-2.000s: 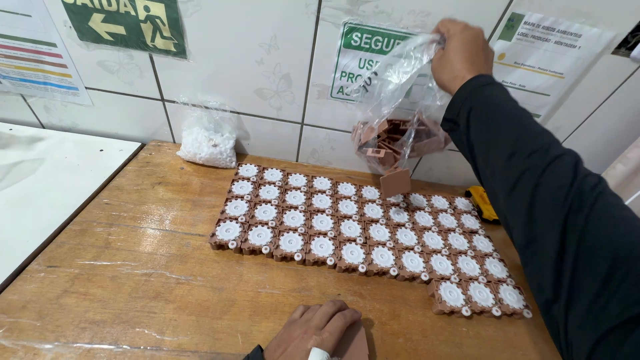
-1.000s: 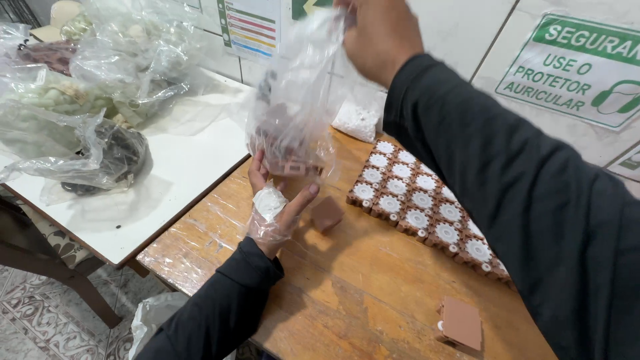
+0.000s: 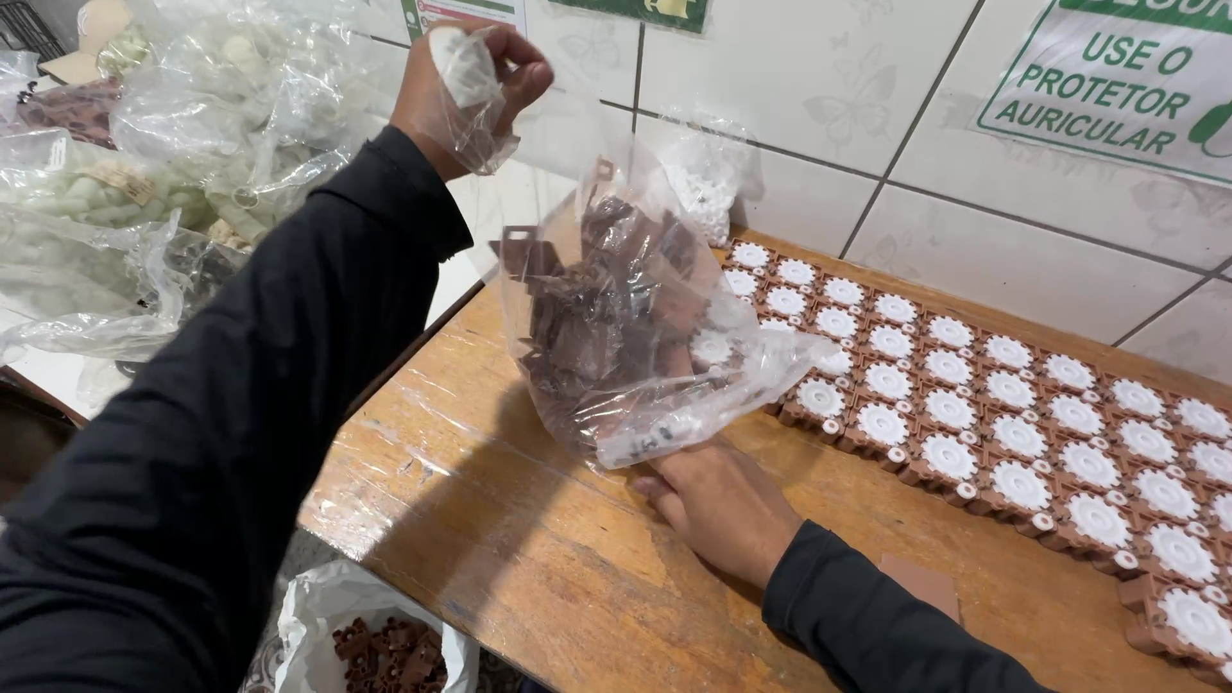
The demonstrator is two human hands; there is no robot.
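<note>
A clear plastic bag (image 3: 616,327) of brown plastic parts hangs tilted over the wooden table's left part. My left hand (image 3: 472,96), raised at the upper left, is closed on thin clear film at the bag's upper side; a white patch shows on the hand. Low at the bag's other end is my right hand (image 3: 717,500), its fingertips hidden behind the film, so its grip cannot be made out. Some brown pieces stick out at the bag's left side. To the right lie rows of brown housings with white toothed wheels (image 3: 950,409).
A flat brown piece (image 3: 922,585) lies beside my right sleeve. A bag of small white parts (image 3: 707,192) leans on the tiled wall. Filled plastic bags (image 3: 221,125) crowd the white table at left. Below the wooden table's edge, a white bag (image 3: 318,616) holds brown parts.
My left hand has risen from beneath the bag to its upper side. My right hand has come down from the bag's top to its lower end. The bag now hangs tilted.
</note>
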